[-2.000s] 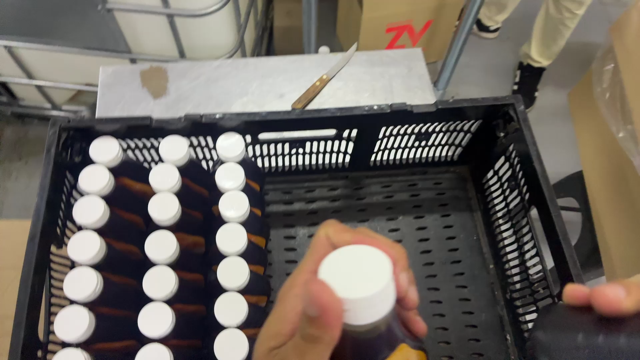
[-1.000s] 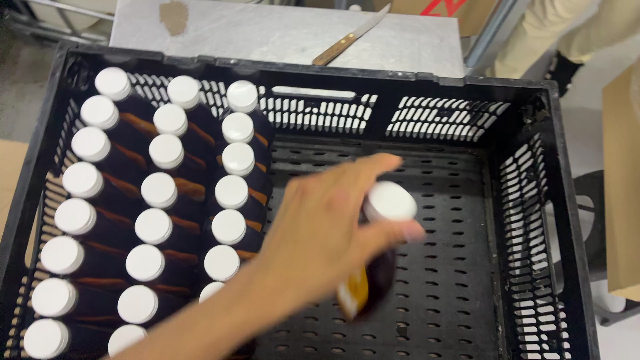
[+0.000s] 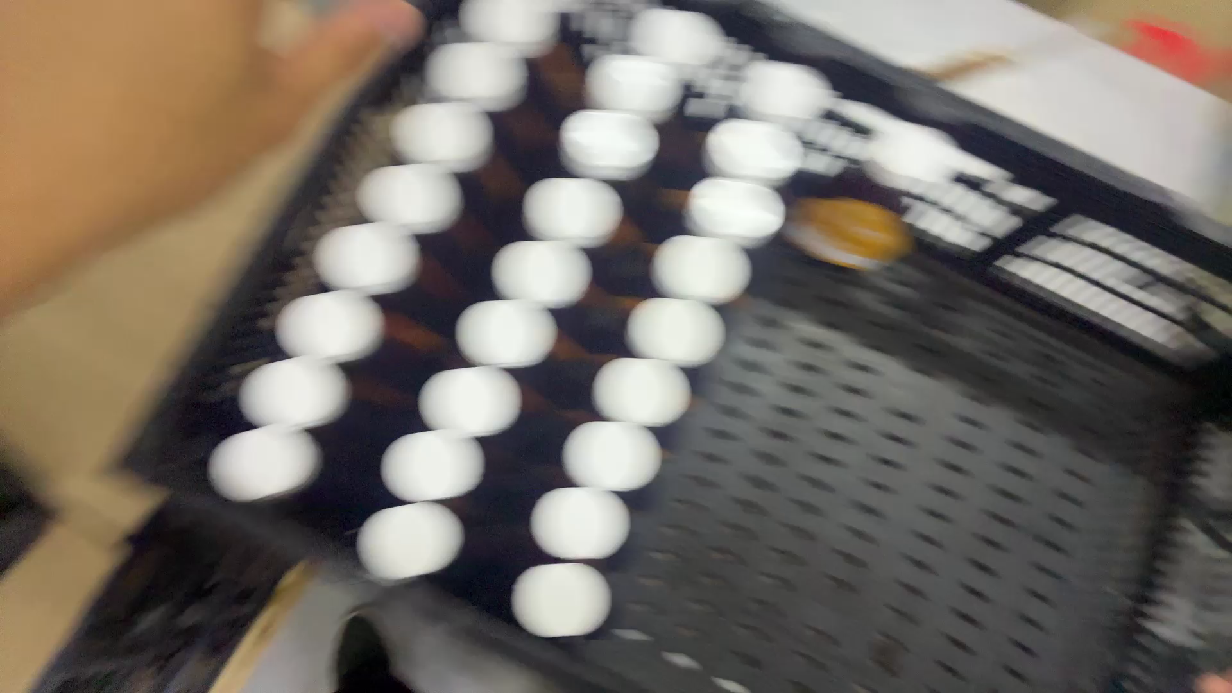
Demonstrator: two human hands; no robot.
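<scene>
A black plastic crate (image 3: 1088,332) holds rows of dark bottles with white caps (image 3: 542,273) on its left side. One more bottle, with a white cap (image 3: 910,154) and an orange label (image 3: 852,231), stands by the far wall, just right of the third row. My left hand (image 3: 144,125) is large and blurred at the upper left, over the crate's left edge. Its thumb is spread and I see no bottle in it; the other fingertips are cut off. Only a sliver of skin, likely my right hand (image 3: 1215,682), shows at the bottom right corner.
A pale tabletop (image 3: 866,34) lies beyond the crate, with a blurred brown knife handle (image 3: 967,65) on it. The perforated crate floor (image 3: 866,462) shows right of the bottles. A red marking is at the upper right.
The bottle that my left hand held over the crate floor now appears by the far wall, let go. My left hand has moved away to the left. The view has turned strongly.
</scene>
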